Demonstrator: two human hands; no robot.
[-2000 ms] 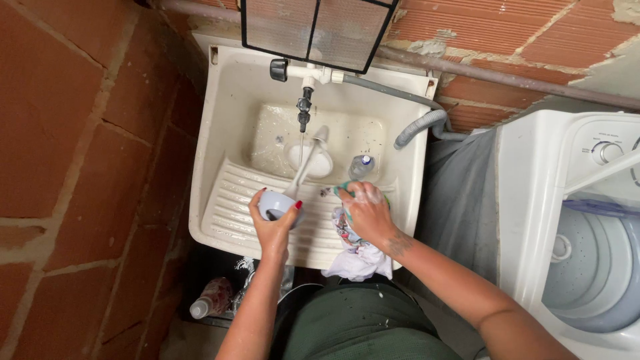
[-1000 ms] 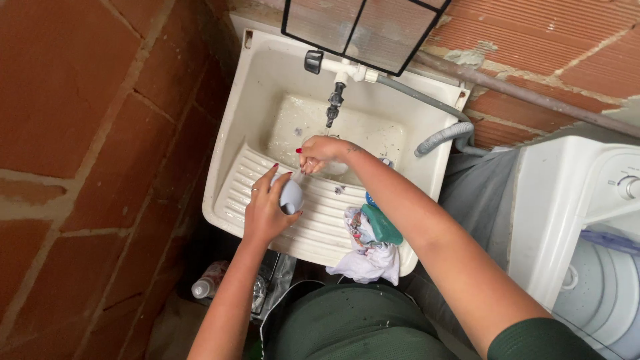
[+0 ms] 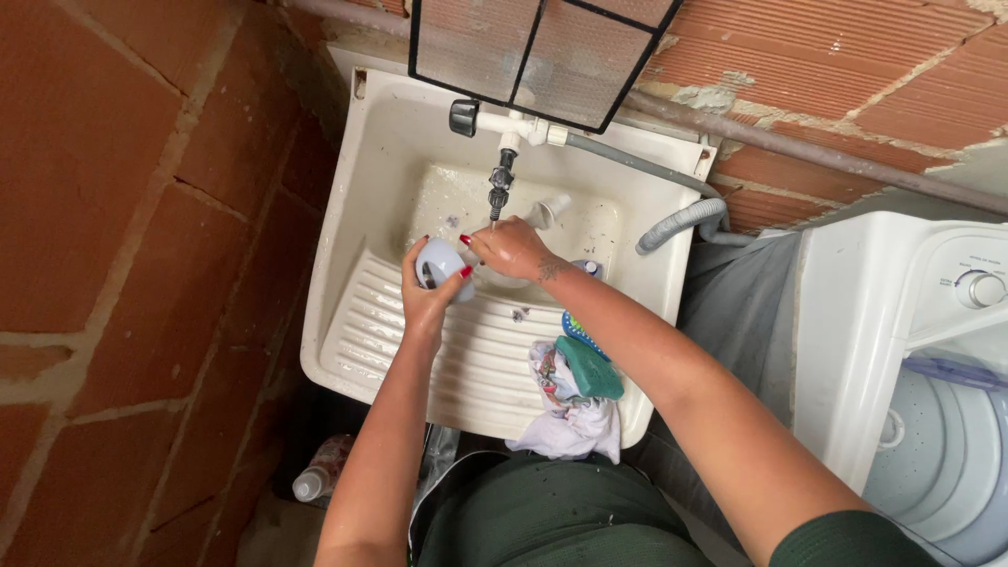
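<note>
My left hand (image 3: 430,295) holds a small light-lilac plastic piece (image 3: 442,266) with a dark opening, over the ribbed washboard of the plastic laundry sink (image 3: 465,370). Just beside it, my right hand (image 3: 506,250) is under the tap's black nozzle (image 3: 500,185), its fingers bent close to the lilac piece; whether they grip anything is unclear. Behind that hand a pale plastic part (image 3: 549,211) lies in the basin. A green sponge (image 3: 589,368) rests on a crumpled white printed cloth (image 3: 573,425) at the front right rim, near a blue-and-green brush (image 3: 579,329).
A clear bottle with a blue-white cap (image 3: 590,268) is partly hidden by my right forearm. A grey hose (image 3: 677,224) hangs over the right rim. A black-framed panel (image 3: 543,55) overhangs the tap. The washing machine (image 3: 843,331) stands right, a brick wall (image 3: 118,236) left.
My right hand has left the green sponge, which now lies on the cloth, and moved up and left to beneath the tap. My left hand still holds the lilac piece.
</note>
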